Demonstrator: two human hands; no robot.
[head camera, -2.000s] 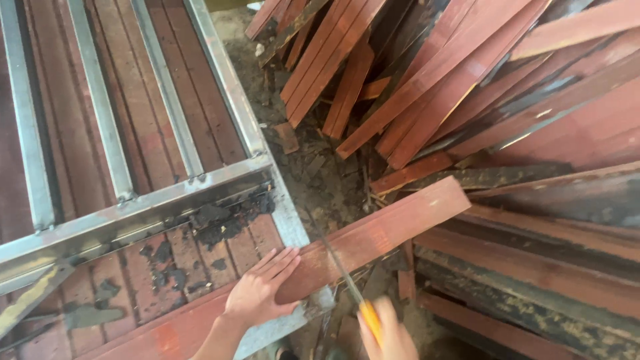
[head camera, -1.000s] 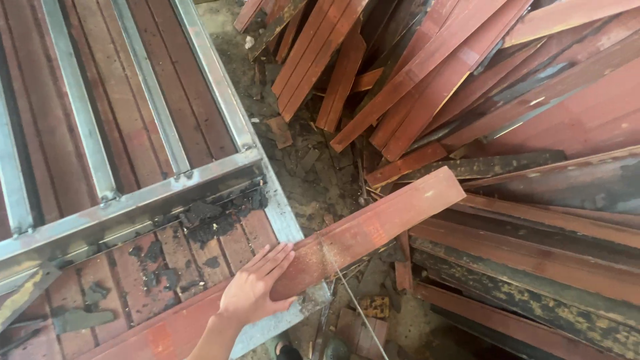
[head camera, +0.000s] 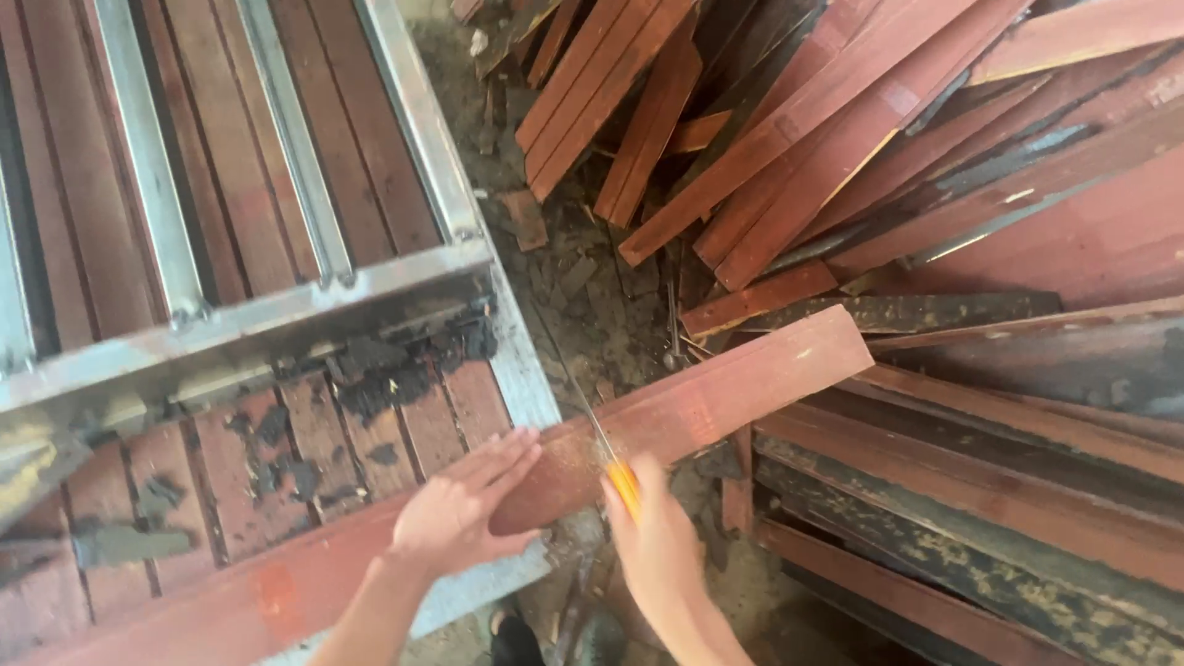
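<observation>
A long reddish-brown wooden board (head camera: 777, 375) lies across the slatted platform (head camera: 217, 462), its far end sticking out past the metal edge. My left hand (head camera: 467, 509) presses flat on the board near that edge, fingers spread a little. Just right of it, my right hand (head camera: 657, 546) is closed around the yellow-orange handle of a handsaw (head camera: 624, 486). The saw's thin blade crosses the board and reaches beyond its far side. Pale sawdust shows beside the blade. How deep the blade sits in the wood cannot be told.
A welded metal frame (head camera: 250, 310) stands on the platform, with dark flaky debris (head camera: 375, 375) along it. Loose reddish boards (head camera: 786, 139) are piled at the upper right. More planks (head camera: 971, 462) lie at the right. Scraps litter the ground between. A dark shoe (head camera: 513, 638) shows at the bottom.
My right hand, out of view one second ago, is back in view beside the board with the saw handle. My left hand stays on the board.
</observation>
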